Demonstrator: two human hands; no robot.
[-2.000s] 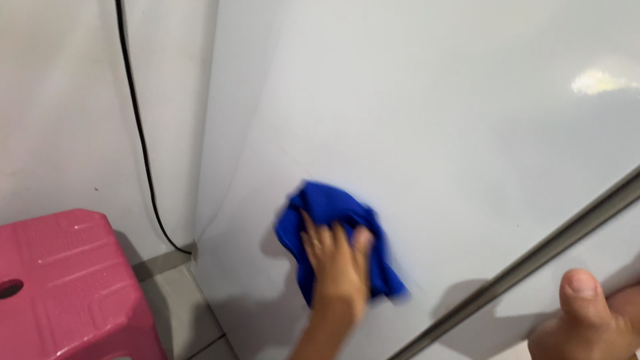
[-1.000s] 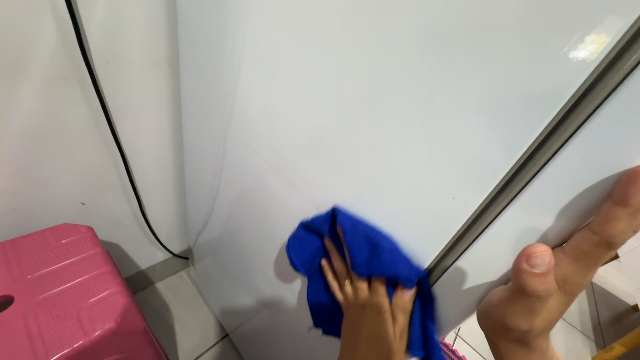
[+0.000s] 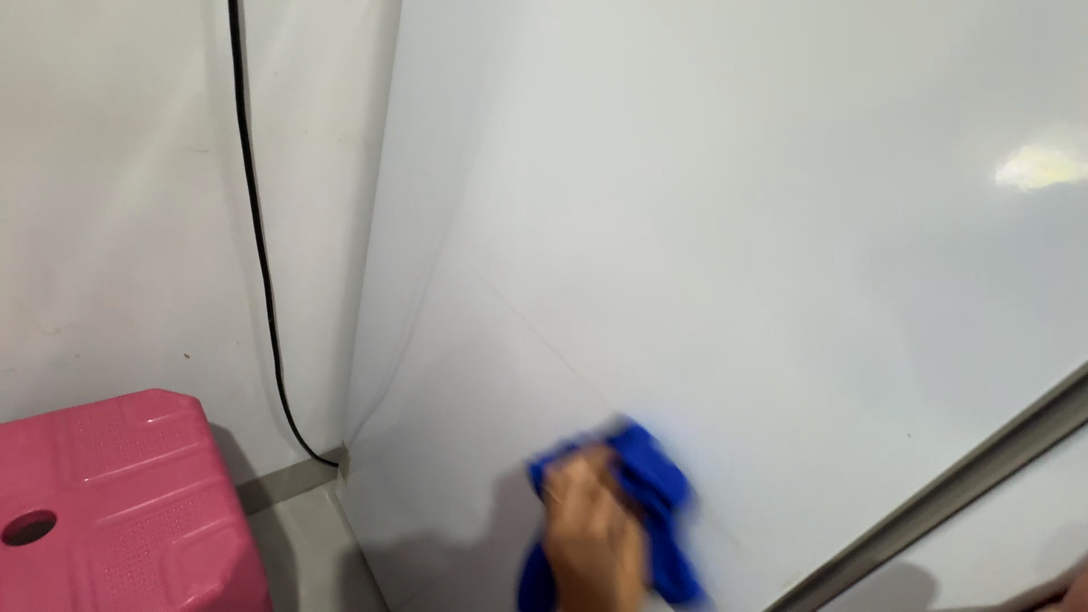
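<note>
My left hand [image 3: 595,531], blurred by motion, grips a bunched blue cloth [image 3: 659,480] against the lower part of a large glossy white panel [image 3: 680,255]. Parts of the cloth stick out above, to the right of and below the hand. Only a small bit of my right hand [image 3: 1073,595] shows at the bottom right corner, beyond the dark grey strip [image 3: 952,484] along the panel's edge. Its fingers are out of frame. A faint thin line runs down the panel towards the cloth.
A pink plastic stool [image 3: 153,501] with a hole in its top stands at the lower left. Behind it, a black cable [image 3: 259,229] hangs down the white wall [image 3: 110,212] to the panel's lower corner. Grey floor tile [image 3: 310,544] shows between stool and panel.
My left hand and the cloth have kept moving over the panel and are now low on it. My right hand, in fuller view before, is now mostly out of frame.
</note>
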